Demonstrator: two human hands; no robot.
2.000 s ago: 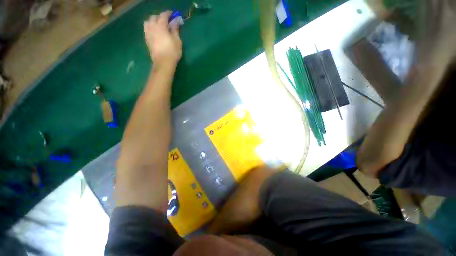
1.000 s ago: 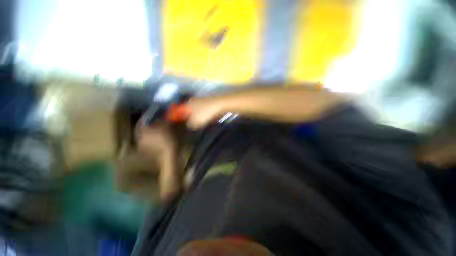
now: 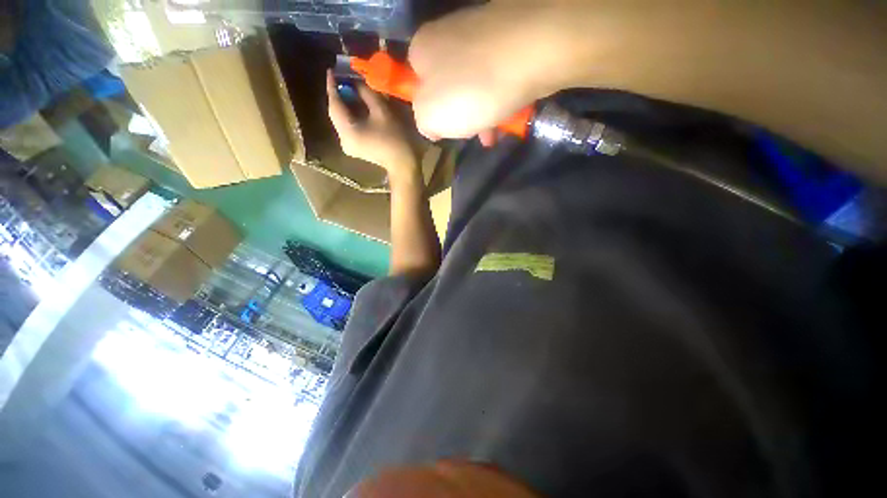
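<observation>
My right hand [image 3: 472, 83] enters from the upper right, wrapped around an orange air tool [image 3: 389, 76]. The tool's tip points left, and its silver coupler [image 3: 574, 130] sticks out behind the hand, with a thin hose [image 3: 715, 183] running right across my lap. My left hand [image 3: 370, 122] is raised just left of the tool. Its thumb and fingers hold a small dark and blue piece [image 3: 347, 89] at the tool's tip. Its details are too small to tell, and fingers partly cover it.
An open brown carton [image 3: 355, 199] is below and behind my left hand. More cartons [image 3: 219, 112] stand at the left on a green floor [image 3: 282, 209]. A shiny clear plastic edge [image 3: 321, 12] lies above my hands. A blue thing [image 3: 807, 180] is at the right.
The view has swung from the green belt down to my lap and the floor. My left hand has left the belt. The orange tool in my right hand was blurred one second ago and now shows clearly.
</observation>
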